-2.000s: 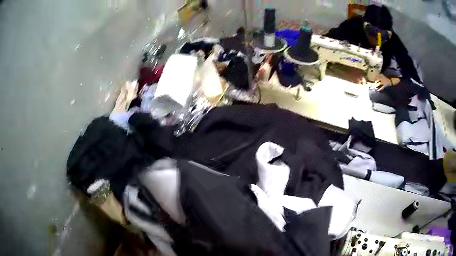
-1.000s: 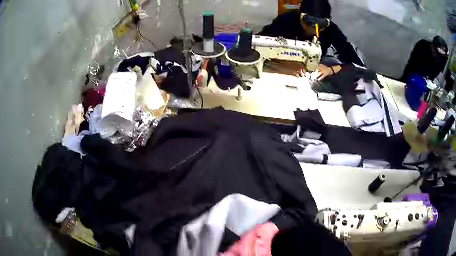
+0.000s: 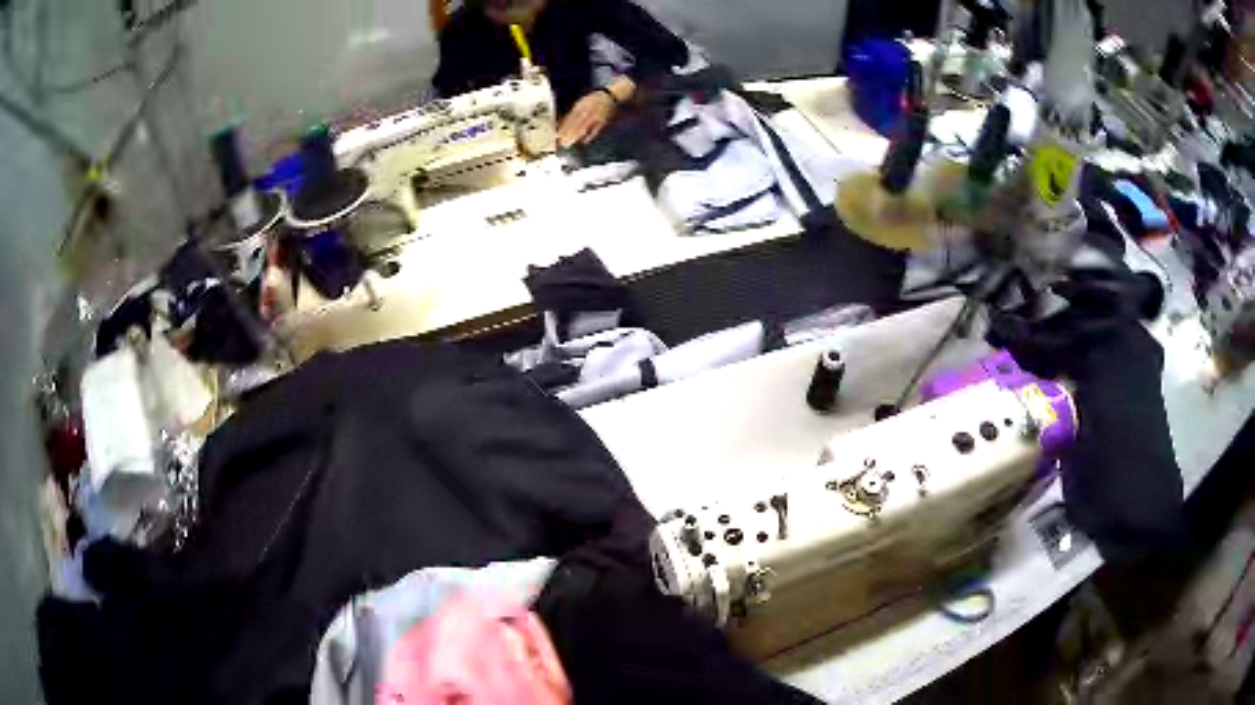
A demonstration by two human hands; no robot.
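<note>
A large black garment (image 3: 399, 455) lies heaped left of the cream sewing machine (image 3: 867, 496). A light grey piece (image 3: 361, 620) shows at the heap's lower edge. A pink oversleeve (image 3: 475, 647) of mine lies over it at the bottom of the picture, beside more black cloth. Neither of my hands can be made out; they are cut off by the lower edge or hidden by the sleeve and cloth.
A person (image 3: 551, 41) works at another machine (image 3: 447, 134) across the table. A small black cone (image 3: 826, 380) stands behind the near machine. A blue loop (image 3: 968, 602) lies in front of it. Grey-and-black pieces (image 3: 730, 179), thread cones and a dark cloth (image 3: 1122, 427) lie around.
The view has swung right, showing more of the near machine and the right side. The pink sleeve, absent two seconds ago, stays low over the grey cloth. The black heap lies smoother than at first.
</note>
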